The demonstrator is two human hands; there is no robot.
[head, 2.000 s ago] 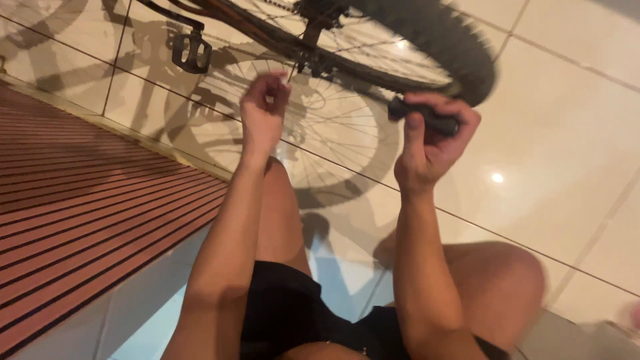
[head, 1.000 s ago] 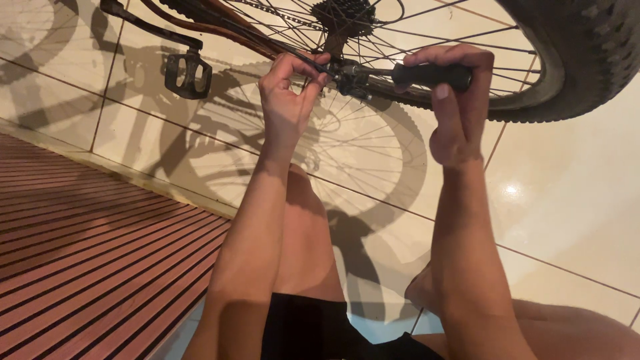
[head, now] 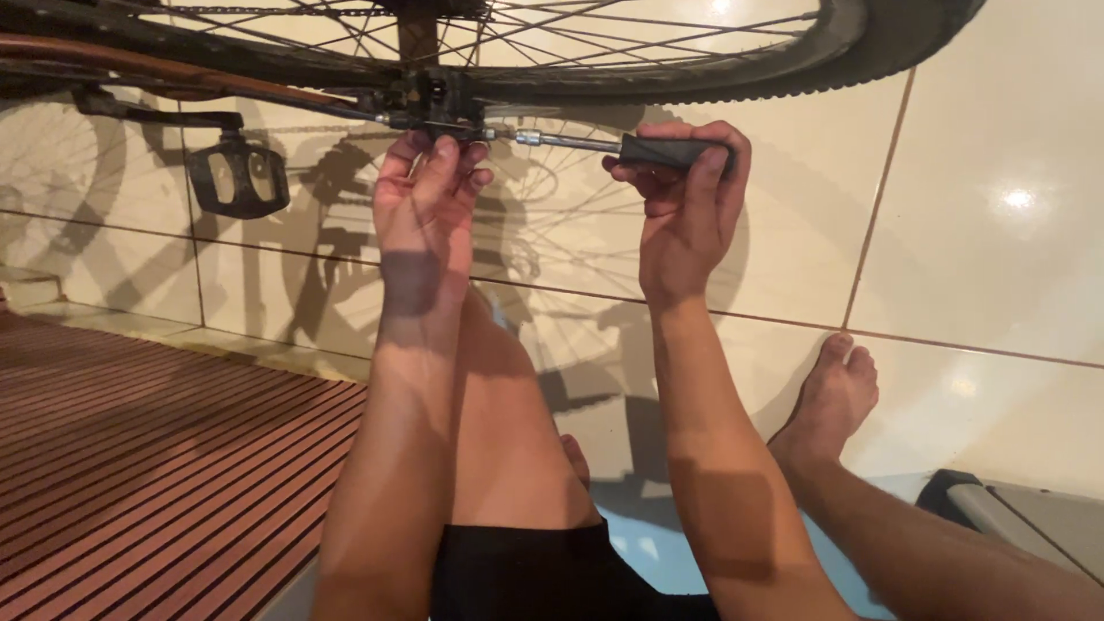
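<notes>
A bicycle wheel with a knobby tyre [head: 716, 90] spans the top of the head view. Below its hub sits a dark mechanical part [head: 444, 103], possibly a brake caliper. My left hand [head: 431, 190] has its fingertips at the underside of this part; whether they grip it or something small is hidden. My right hand [head: 690, 190] is closed around the black handle of a screwdriver-like driver [head: 673, 153]. The driver's metal shaft points left, its tip end close to the dark part; exact contact cannot be told.
A black pedal [head: 239, 179] on its crank hangs at the left, beside the brownish frame tube [head: 155, 69]. Red-brown slatted boards [head: 172, 466] fill the lower left. Pale floor tiles [head: 992, 259] carry the bicycle's shadow. A grey, dark-cornered object [head: 1018, 517] lies at the lower right.
Two seconds ago my left hand was apart from the dark part; one second ago and now its fingers are there. The right hand keeps the driver. The view has shifted.
</notes>
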